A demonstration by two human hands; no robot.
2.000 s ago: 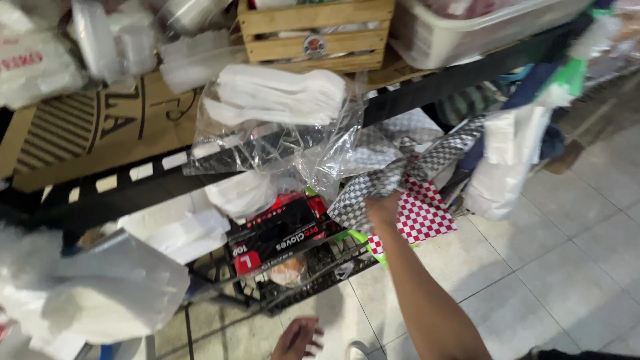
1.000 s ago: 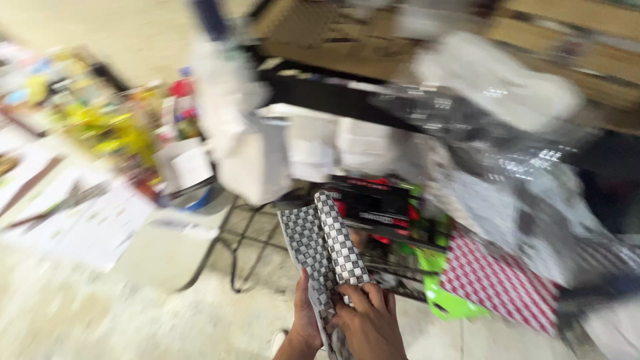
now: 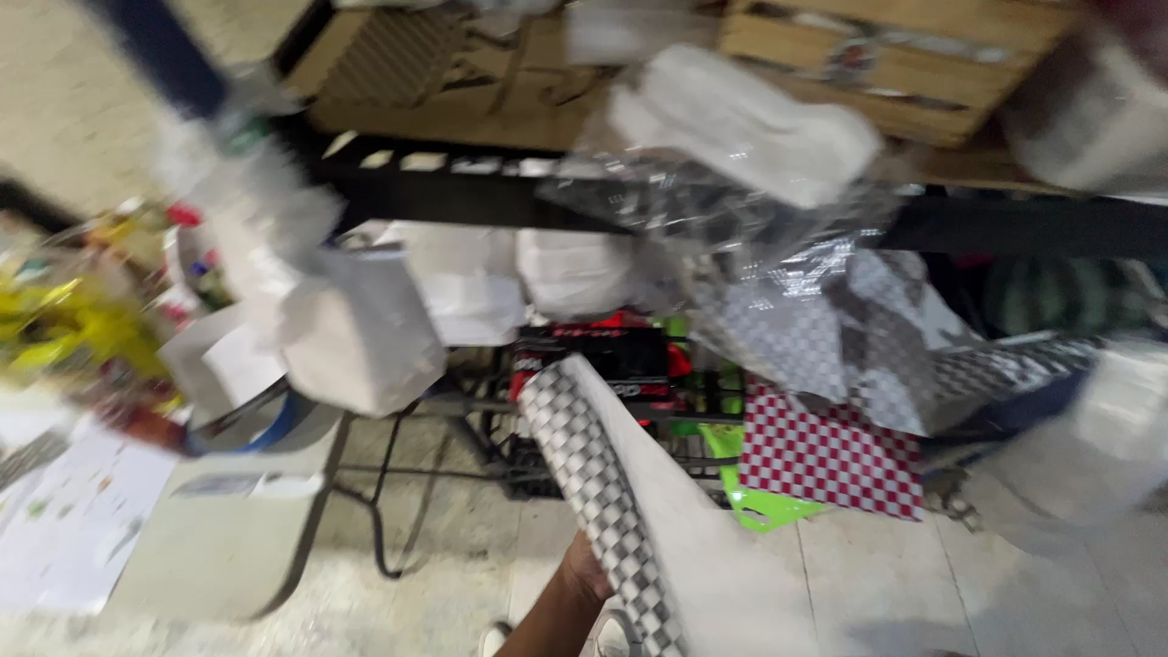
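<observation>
A partly rolled sheet of black-and-white checkered paper (image 3: 584, 465), its plain white side (image 3: 703, 538) spread out to the right, stands tilted at the bottom middle. My left hand (image 3: 589, 566) holds it from the left, fingers hidden behind the roll. My right hand is not clearly in view. Beyond the paper lies a black and red box of gloves (image 3: 598, 360) on a lower wire rack. Red-and-white checkered paper (image 3: 830, 456) hangs off the rack to the right, over a bright green bag (image 3: 771, 508). More grey checkered sheets (image 3: 794, 333) lie above it.
A black shelf edge (image 3: 456, 196) crosses above, with plastic-wrapped white cutlery (image 3: 748, 123) and a wooden crate (image 3: 894, 59) on it. White bags (image 3: 356, 328) hang at left, beside a pale folding table (image 3: 228, 529) with papers and a yellow plastic bag (image 3: 73, 338). Another plastic bag (image 3: 1077, 456) hangs right.
The black-and-white checkered paper was drawn off the lower rack and held in both hands; now it is partly unrolled, its white side showing. My right hand has left the clear view.
</observation>
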